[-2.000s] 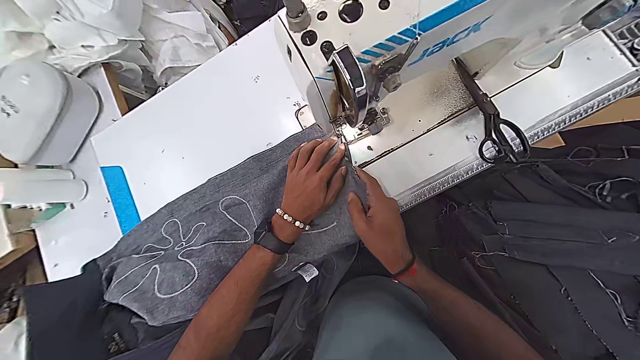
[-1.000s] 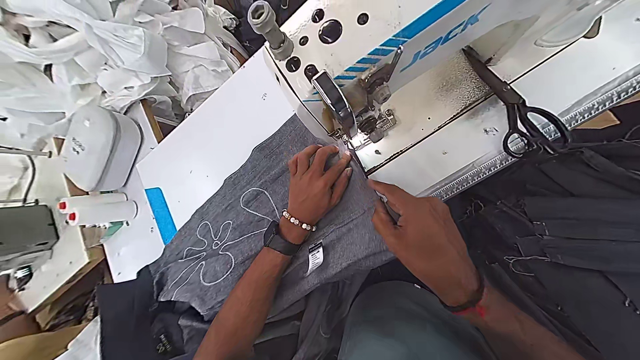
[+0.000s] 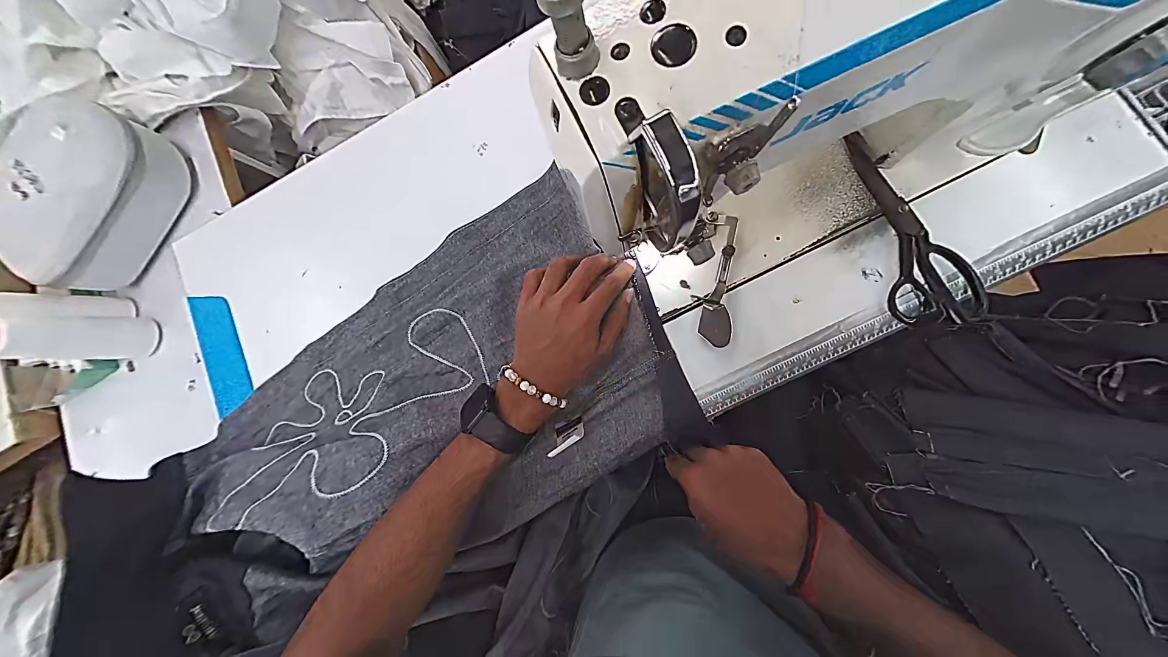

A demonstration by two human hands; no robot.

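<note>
Grey denim-like fabric [image 3: 438, 356] with white flower-shaped stitching and a dark edge band [image 3: 680, 388] lies across the bed of a Jack sewing machine [image 3: 730, 82]. Its upper right corner is by the lit presser foot [image 3: 650, 255]. My left hand [image 3: 570, 333] rests flat on the fabric, fingertips beside the foot. Lower down, my right hand [image 3: 739, 497] pinches the fabric's lower right edge between thumb and fingers. A small white label [image 3: 566, 438] shows near my left wrist. The needle tip cannot be made out.
Black-handled scissors [image 3: 922, 255] lie on the machine bed at the right, above a measuring tape [image 3: 821, 360] along the table edge. Dark fabric pieces [image 3: 1004, 438] are heaped at the lower right. White cloth [image 3: 210, 64], a white case [image 3: 82, 196] and thread cones [image 3: 82, 328] stand at the left.
My right hand has moved down, away from the presser foot, to the fabric's lower edge. The dark edge band now shows beside the foot. My left hand stays on the fabric.
</note>
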